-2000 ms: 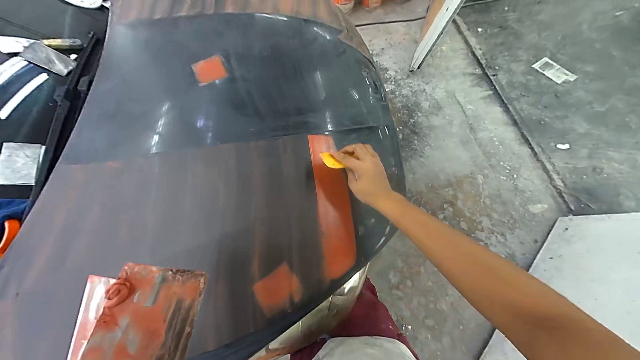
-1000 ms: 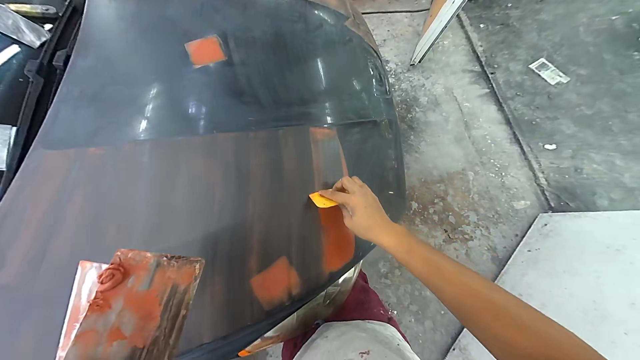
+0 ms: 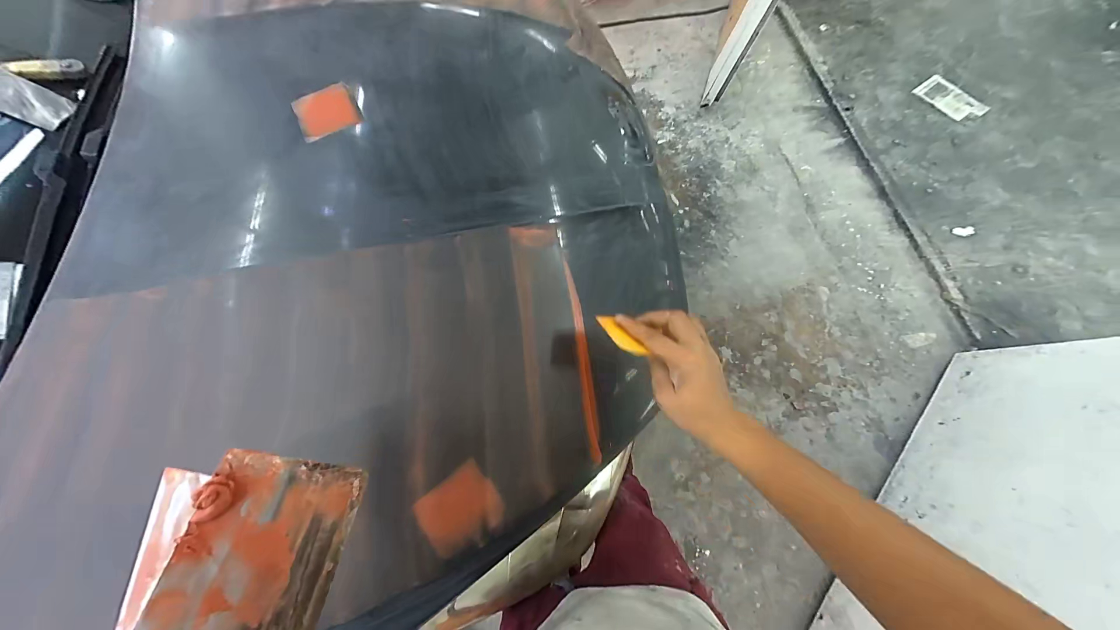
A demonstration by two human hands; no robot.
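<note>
My right hand (image 3: 687, 367) pinches a small yellow spreader (image 3: 622, 335) over the right edge of a dark car hood (image 3: 350, 350). Just left of the spreader, a thin curved line of orange-red putty (image 3: 581, 350) runs along the panel. Two orange-red patches lie on the hood, an upper one (image 3: 327, 112) and a lower one (image 3: 458, 508). A board smeared with orange-red putty (image 3: 254, 542) is at the lower left, with a coil of putty near its top corner. My left hand is not in view.
Tools, among them a metal blade (image 3: 33, 98), lie past the hood's left edge. On the concrete floor (image 3: 752, 236) at right are paper scraps (image 3: 951, 97) and a large pale panel (image 3: 1024, 455). A white-edged board (image 3: 738, 52) stands at the top.
The wide orange-red strip has been scraped thin, leaving faint streaks and a narrow line. My right hand, still holding the yellow spreader, has moved down from the strip's top and then to its right side.
</note>
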